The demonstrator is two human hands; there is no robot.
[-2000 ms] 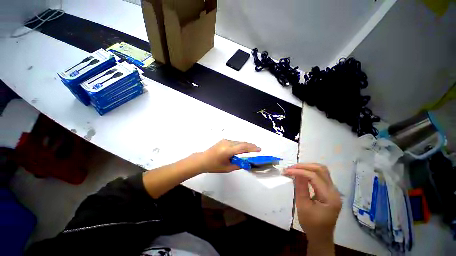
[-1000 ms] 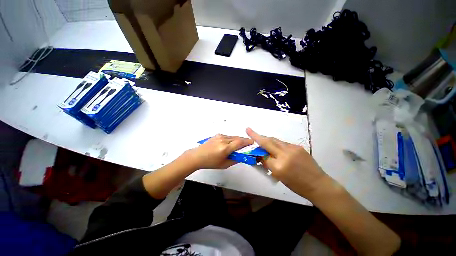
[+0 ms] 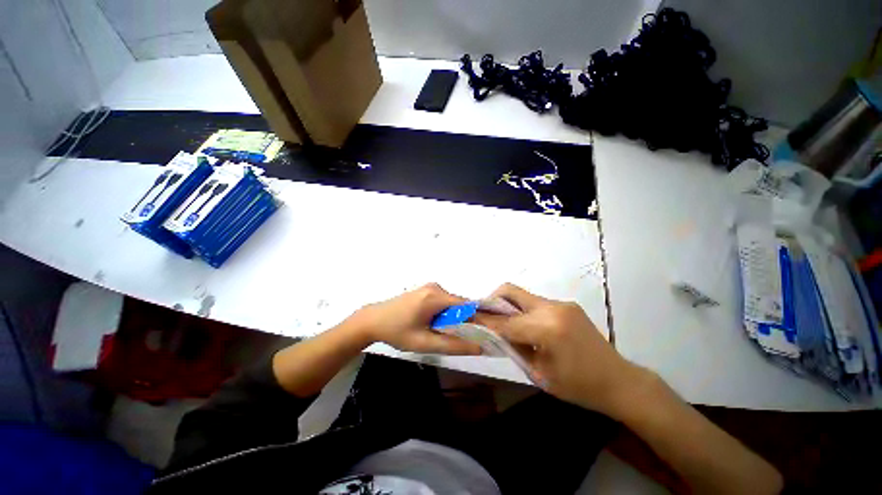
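A small blue and white retail box [image 3: 456, 314] is held in both hands over the front edge of the white table. My left hand [image 3: 411, 321] grips it from the left, and a blue flap shows by the fingers. My right hand [image 3: 556, 338] holds its right end, where white and greyish card shows between the fingers. The fingers hide much of the box, and whether anything is inside cannot be seen.
Two stacks of packed boxes [image 3: 220, 215] stand at left, near a yellow printed packet [image 3: 242, 145] and a brown carton [image 3: 324, 72]. A flat black rectangle [image 3: 437, 90] and a black cable pile [image 3: 658, 87] lie at the back. Flat box blanks [image 3: 774, 300] and a kettle [image 3: 837, 131] are at right.
The box has been turned in my hands; its white side now faces up more. My right hand has come in from apart at the right and grips the box end.
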